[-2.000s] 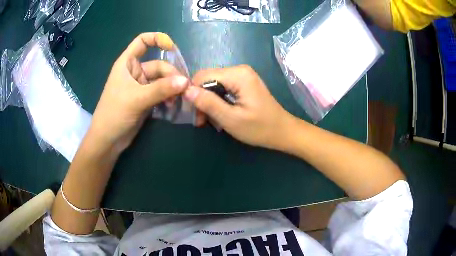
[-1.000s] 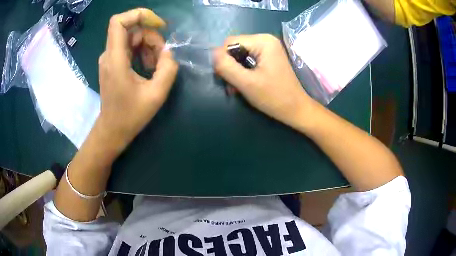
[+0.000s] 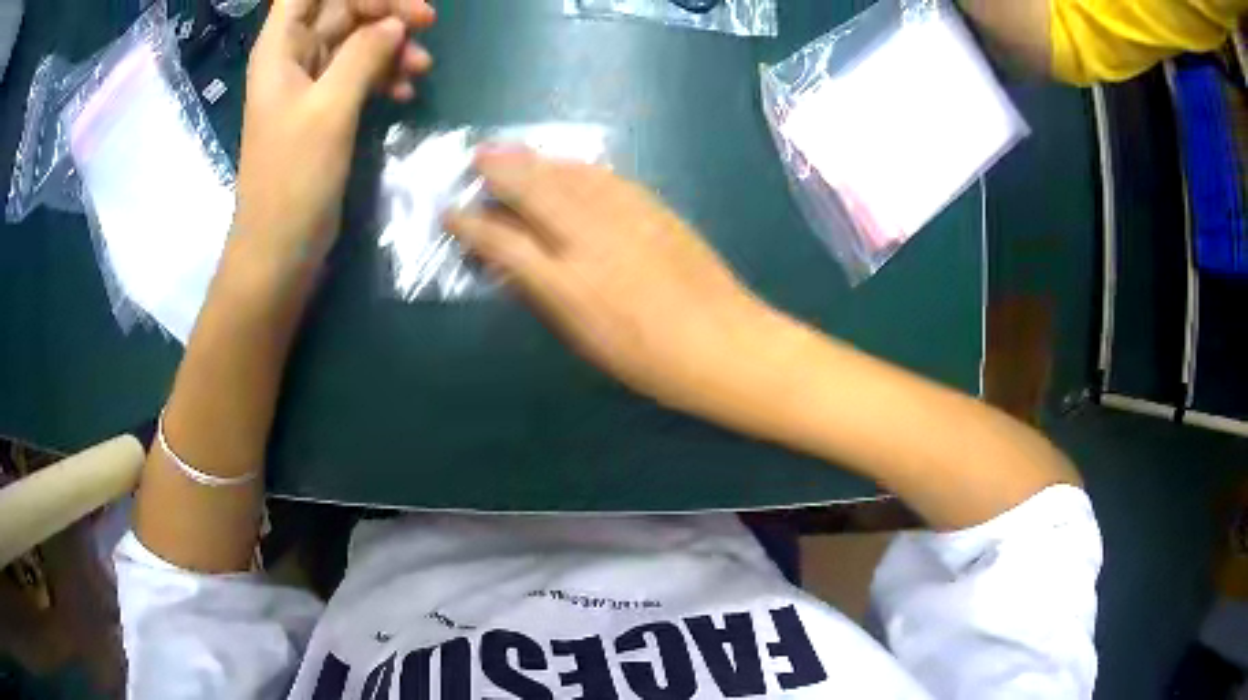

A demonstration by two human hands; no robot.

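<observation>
A clear glossy bag lies flat on the green table in front of me. My right hand, blurred, is over its right part with fingers at the bag; whether it grips anything is hidden. The black USB cable is not visible; the hand may cover it. My left hand is above and left of the bag at the top edge, fingers loosely curled and apart, with nothing seen in it.
A wrapped stack of empty zip-lock bags lies left; a second stack lies right. Black cables are upper left. A packed bag is cut off at the top. Another person's yellow sleeve is upper right.
My hands have parted. My left hand moved up and left. My right hand moved from holding the black plug and bag to over the bag, now flat on the table.
</observation>
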